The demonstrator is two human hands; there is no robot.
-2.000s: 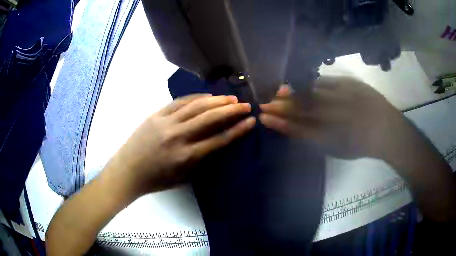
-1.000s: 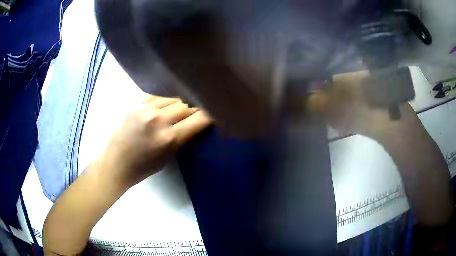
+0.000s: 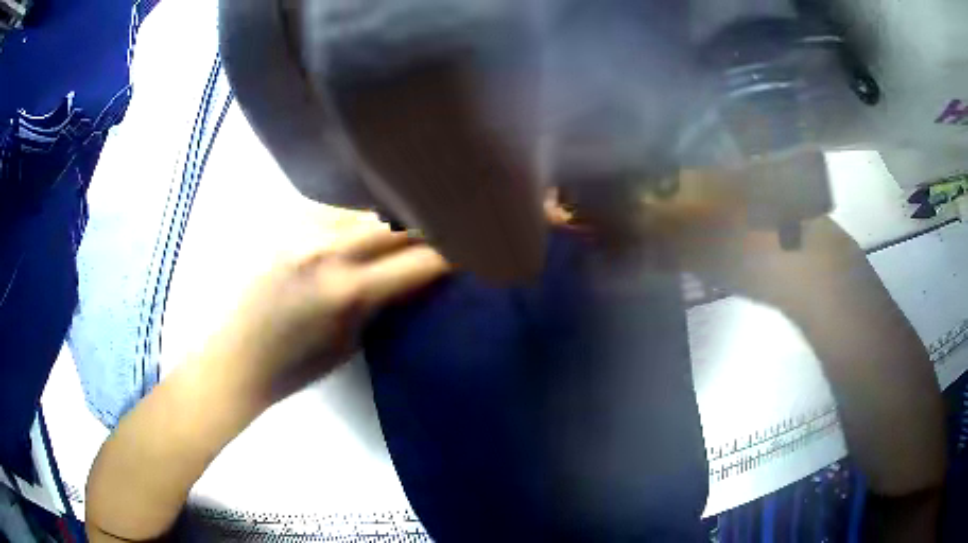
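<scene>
A dark navy denim panel (image 3: 531, 403) runs from under the sewing machine head (image 3: 425, 95) toward the table's front edge. The blurred machine head covers the needle area. My left hand (image 3: 329, 297) lies on the panel's left edge, its fingertips partly hidden by the head. My right hand (image 3: 732, 228) is behind the machine head at the panel's upper right, blurred and mostly hidden. Whether its fingers grip the cloth cannot be seen.
Stacked pale blue denim pieces (image 3: 133, 265) lie left of my left hand. A dark denim pile (image 3: 42, 212) is at the far left. A small green tool (image 3: 940, 197) lies at the right. A printed ruler scale (image 3: 775, 440) follows the front edge.
Since the first frame, the machine head appears lower and larger, covering my fingertips. My hands are farther apart, my left hand having moved left. The panel's rounded lower right corner now shows.
</scene>
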